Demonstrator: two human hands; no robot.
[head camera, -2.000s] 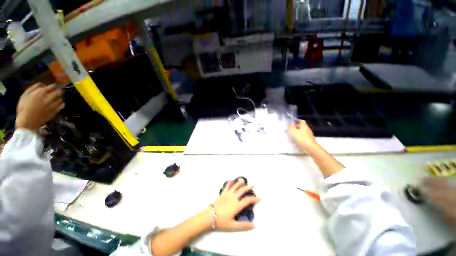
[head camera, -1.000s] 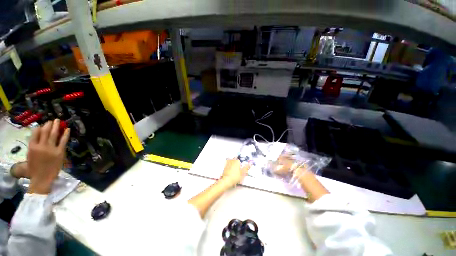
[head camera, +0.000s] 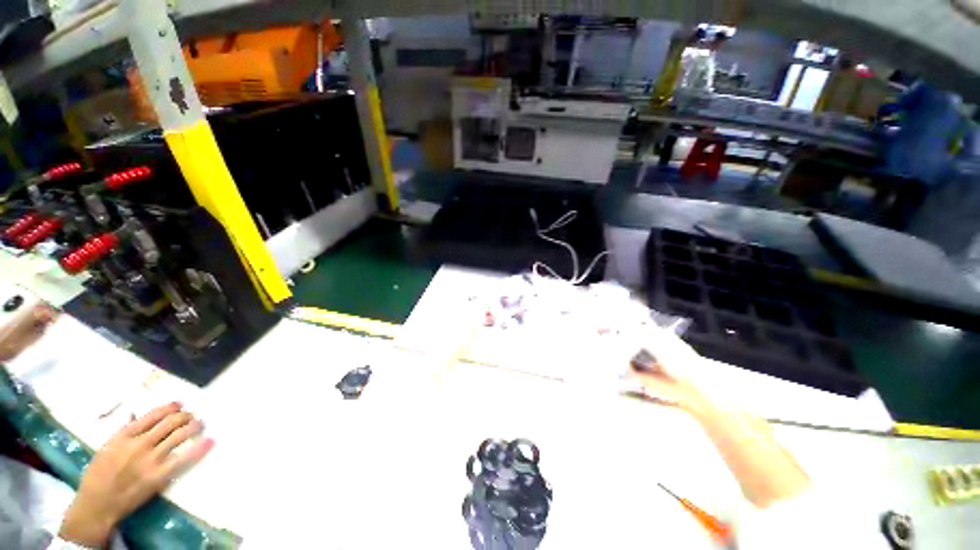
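Note:
My right hand (head camera: 668, 387) reaches in from the right beside a crinkled clear plastic bag (head camera: 586, 312). Its fingertips close on a small dark piece (head camera: 644, 360), too blurred to name. My left hand cannot be made out; the bench left of the bag is glaring white, with only a faint pale streak. A heap of black rings (head camera: 507, 496) lies at bottom centre. A black round housing (head camera: 355, 380) lies left of it. An orange-handled tool (head camera: 707, 522) with a thin dark tip lies at lower right.
A neighbour's hand (head camera: 140, 464) rests at lower left, another at the far left edge. A red-handled clamp fixture (head camera: 150, 269) stands at left. A black compartment tray (head camera: 741, 295) is behind the white board (head camera: 849, 414). A round part (head camera: 896, 529) and yellow strip tray (head camera: 954, 483) are at right.
My right hand has moved from inside the bag to its near right side. My left hand, earlier at the bag's left, no longer shows. The neighbour's hand moved down; one left-hand housing no longer shows.

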